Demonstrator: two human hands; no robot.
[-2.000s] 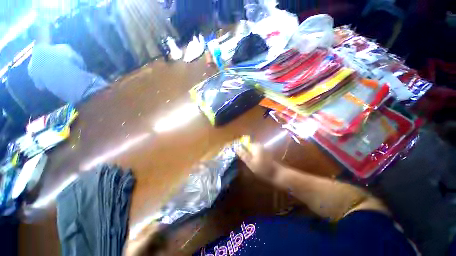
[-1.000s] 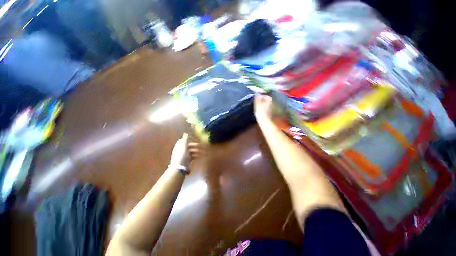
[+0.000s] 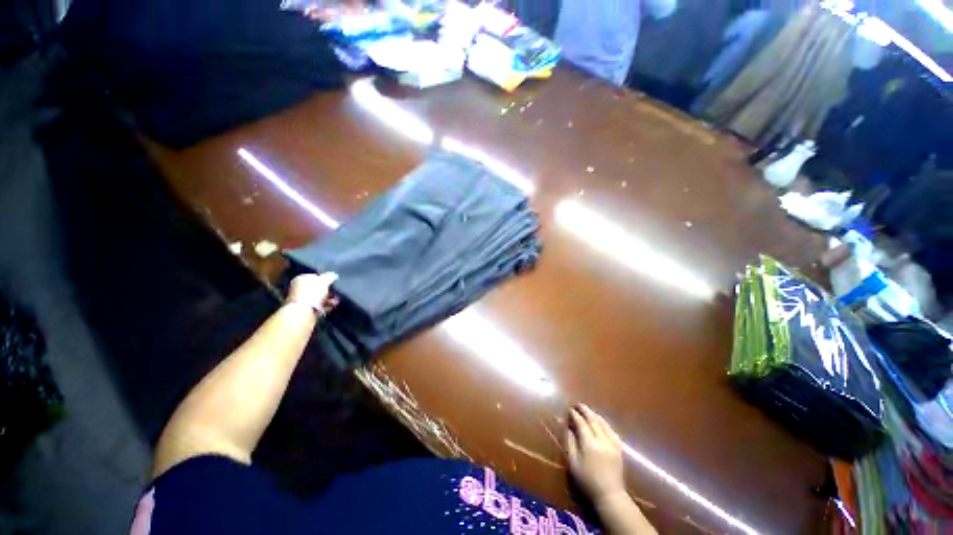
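A pile of dark grey unpacked trousers [image 3: 418,235] lies on the glossy reddish-brown table [image 3: 648,366], its layers fanned at the right end. My left hand [image 3: 314,294] grips the near left corner of the top trousers, thumb on top and fingers partly hidden beneath the cloth. My right hand [image 3: 594,449] is low and palm down over the table, to the right of the pile, holding nothing. The finished stack [image 3: 810,355] of glossy packed trousers with yellow-green edges stands at the right.
Polybag stacks [image 3: 920,475] are cut off at the right edge. A black bundle [image 3: 914,353] and white bottles [image 3: 789,165] lie beyond the finished stack. Plastic packs [image 3: 512,54] lie at the far side. A person in a light top [image 3: 598,33] is behind the table.
The view has swung left to the trouser pile. My left hand has taken hold of its corner. My right hand has left the finished stack. The earlier bag from two seconds ago is out of my hands.
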